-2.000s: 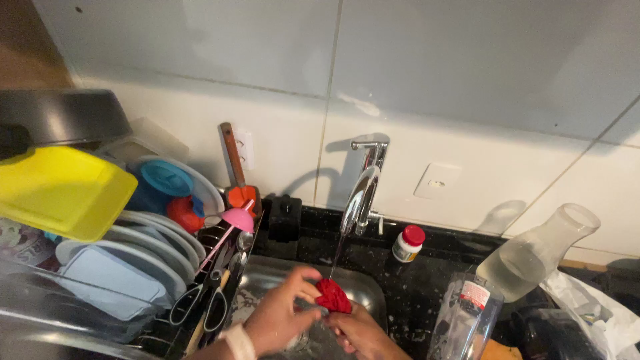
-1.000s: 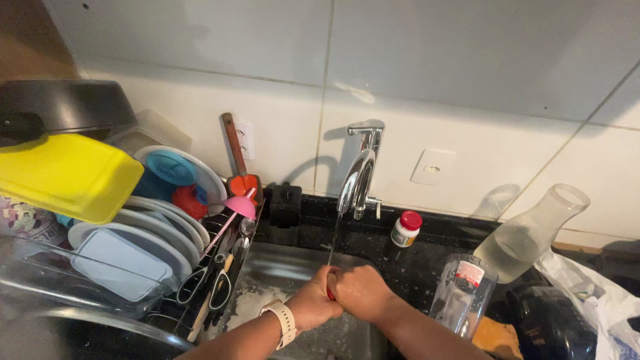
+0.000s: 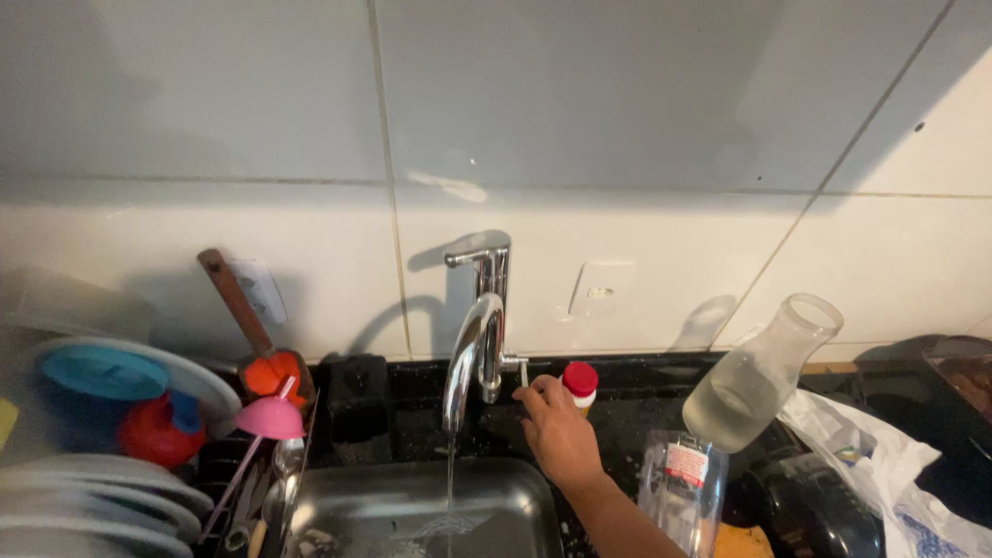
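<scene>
My right hand [image 3: 559, 434] reaches over the counter behind the sink, its fingertips at the small lever [image 3: 523, 372] on the side of the chrome faucet [image 3: 473, 349]. Whether the fingers grip the lever is hard to tell. Water runs in a thin stream from the spout into the stainless steel sink [image 3: 418, 473]. Directly behind my hand stands a white bottle with a red cap [image 3: 580, 378]. My left hand is out of the frame. The red item seen earlier does not show.
On the left a dish rack holds white plates [image 3: 101, 496], a pink ladle [image 3: 271, 417] and cutlery. A black holder [image 3: 359, 411] stands behind the sink. To the right are a glass carafe [image 3: 744, 384], a clear plastic container [image 3: 682, 496] and a white plastic bag [image 3: 860, 457].
Both hands were together under the faucet, with a red item between them. Now my right hand is at the faucet's side lever, and my left hand has left the view. The view has shifted.
</scene>
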